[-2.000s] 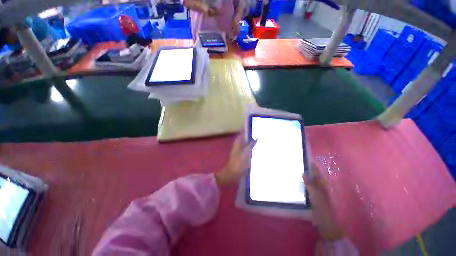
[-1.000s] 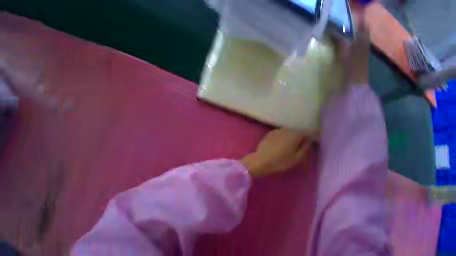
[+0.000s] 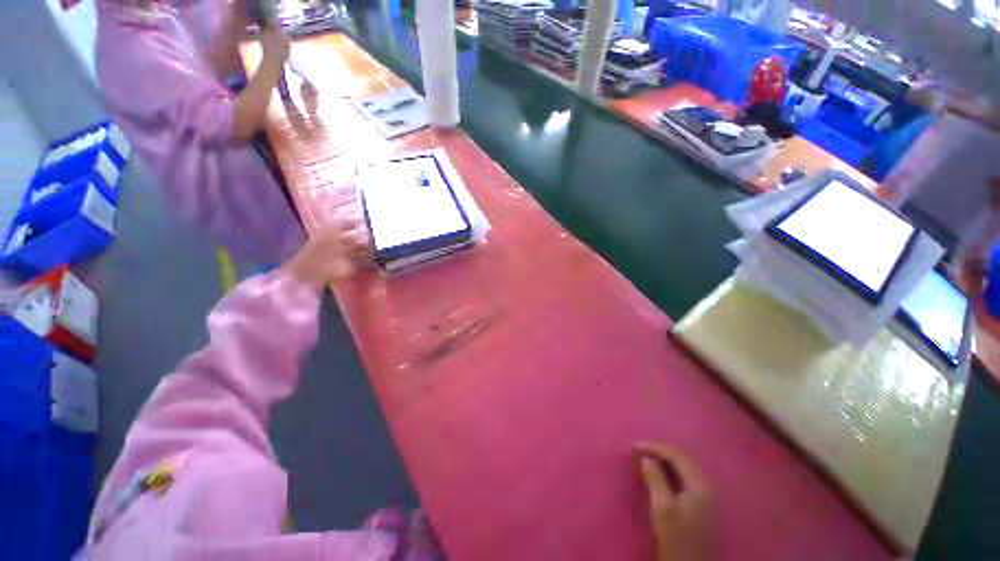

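Note:
A short stack of tablets [image 3: 417, 208] lies on the red bench, its top screen glowing white inside a black border, with pale sleeves around it. My left hand [image 3: 327, 259], in a pink sleeve, reaches to the stack's left edge; I cannot tell whether its fingers grip it. My right hand [image 3: 674, 506] is low over the red bench, bare and empty, thumb and fingers apart. A taller stack in whitish sleeves, with a lit tablet [image 3: 848, 236] on top, stands on the yellowish board [image 3: 811, 384]. Another lit tablet [image 3: 934, 316] lies beside it.
The dark green belt [image 3: 581, 186] runs behind the red bench [image 3: 526, 405]. A person in a pink coat [image 3: 175, 110] stands at the bench's far left. A pale post [image 3: 436, 66] rises behind the stack. Blue bins [image 3: 66, 208] stand on the floor at left.
The view has swung left. The tablet from two seconds ago is out of my hands. My left hand has moved to the bench stack; my right hand has drawn back from the yellowish board.

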